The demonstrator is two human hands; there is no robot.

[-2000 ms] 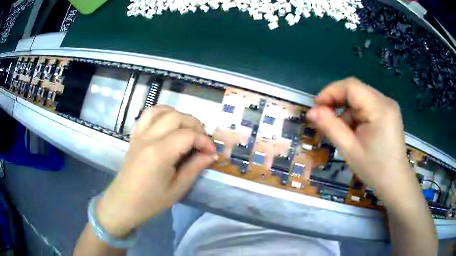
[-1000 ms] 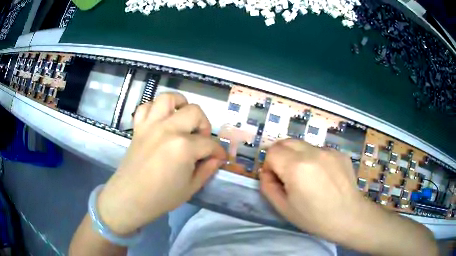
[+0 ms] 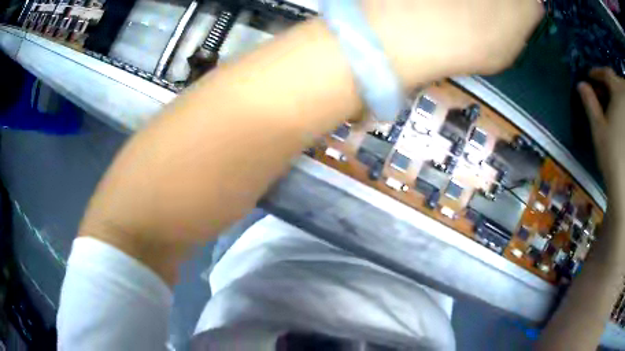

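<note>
An orange-brown circuit board (image 3: 411, 154) with dark chips and small white connectors lies in the conveyor rail. A second board (image 3: 558, 219) lies to its right. My left hand (image 3: 473, 34) reaches across the rail at the top edge; its fingers are cut off or blurred. My right hand (image 3: 606, 103) is at the right edge by the dark heap, partly out of the picture, thumb and a finger apart. Whether either hand holds a part cannot be seen. A heap of black components (image 3: 582, 31) lies at the top right.
The pale front rail (image 3: 411, 233) curves across the view. A dark cover (image 3: 109, 27) and another board (image 3: 58, 17) lie in the track at the upper left. A blue stool (image 3: 41, 110) stands at the left below the rail. Green mat (image 3: 548, 96) lies beyond the track.
Both hands have left the board and moved up and right, towards the black heap. The view has shifted; the white heap is out of the picture. My left forearm now crosses the track.
</note>
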